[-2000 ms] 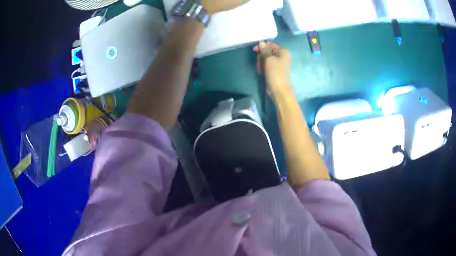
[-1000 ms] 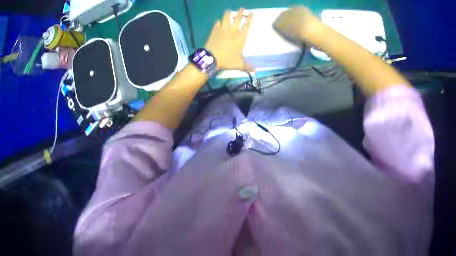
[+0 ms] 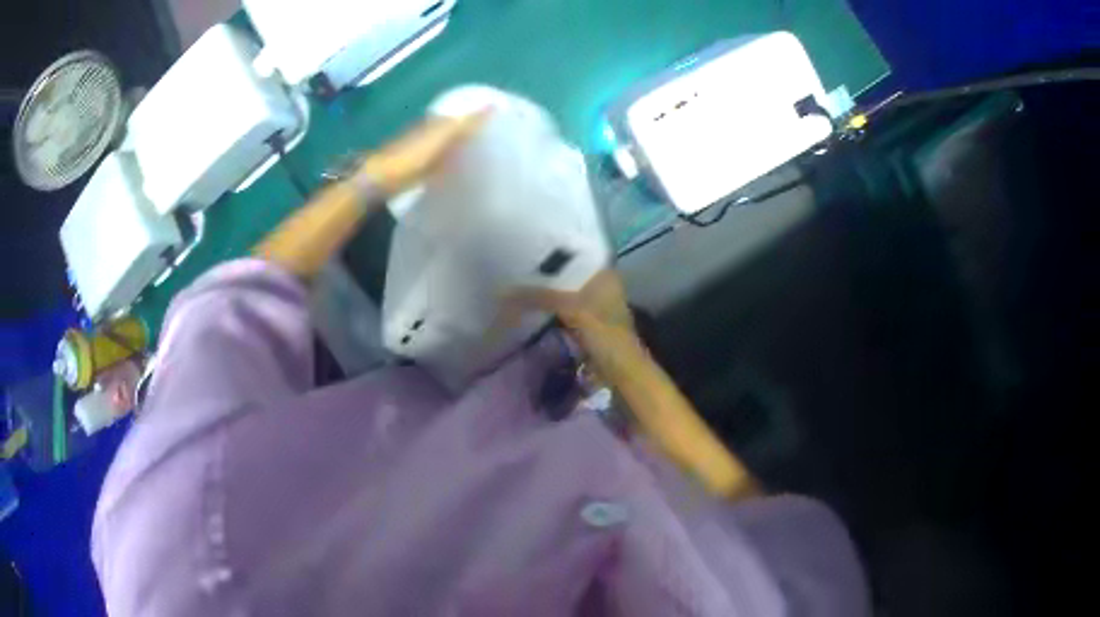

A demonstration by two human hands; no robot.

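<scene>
A white rounded projector-like unit is held tilted close to my chest, above the table's front edge. It is blurred; a dark socket shows near its lower right and small dark marks at its lower left. My left hand lies along its upper left side, blurred. My right hand grips its lower right end near the socket; the fingertips are blurred.
A lit white unit stands at the right with a black cable along the edge. More white units stand at the upper left. A fan and a yellow roll-like object are at the far left.
A white unit that was on the table under my hands is now raised and tilted between them near my chest. The camera view has turned.
</scene>
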